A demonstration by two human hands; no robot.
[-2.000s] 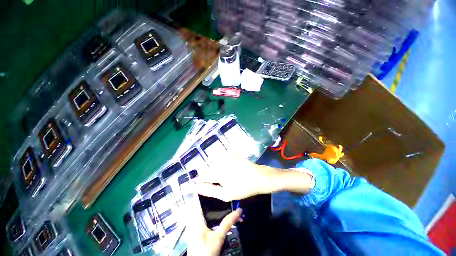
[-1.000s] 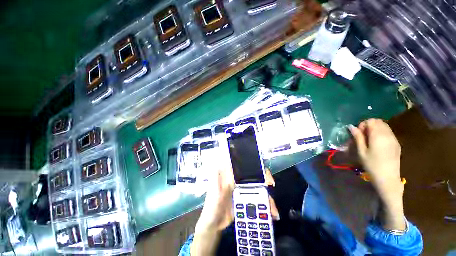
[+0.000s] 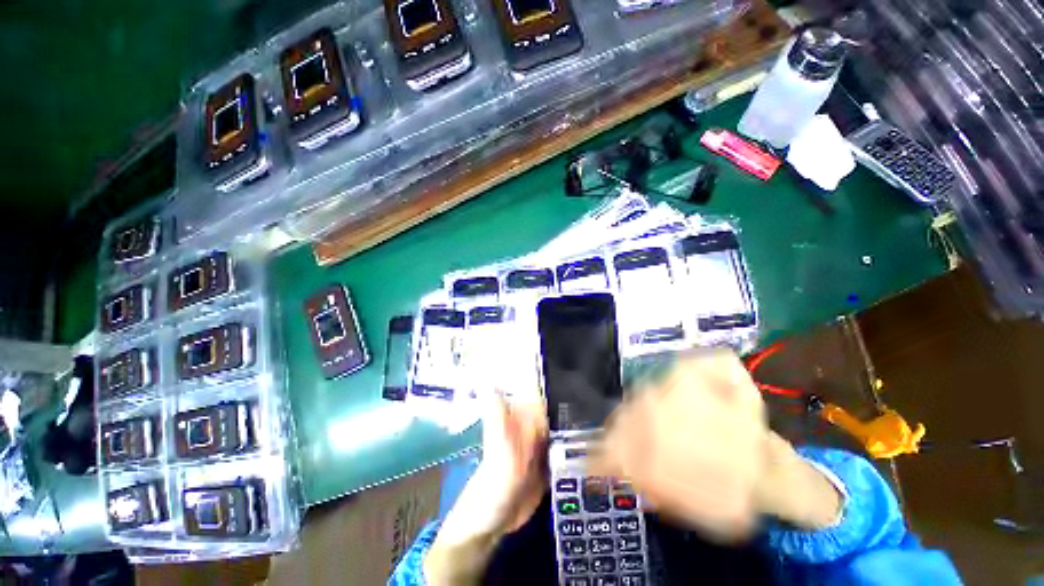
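Note:
An open flip phone (image 3: 582,361) is held upright in front of me, black screen above a silver-edged keypad with green and red keys. My left hand (image 3: 504,481) grips it from its left side. My right hand (image 3: 693,446) is blurred and lies over or beside the hinge and the keypad's right side; whether it touches the phone or holds anything cannot be told. Display lenses with dark borders (image 3: 716,280) lie in overlapping rows on sheets just behind the phone. A closed flip phone (image 3: 338,332) lies on the green mat to the left.
Blister trays of closed phones stand at the left (image 3: 275,509) and at the back on a wooden board (image 3: 401,223). A bottle (image 3: 790,92), white wipe (image 3: 821,152), red bar (image 3: 741,153) and loose keypad half (image 3: 904,160) lie back right. An orange air gun (image 3: 876,433) is at right, over a cardboard box (image 3: 962,343).
My right hand has come in from the far right to the phone's hinge area. The orange air gun now shows more fully. My left hand still holds the open phone.

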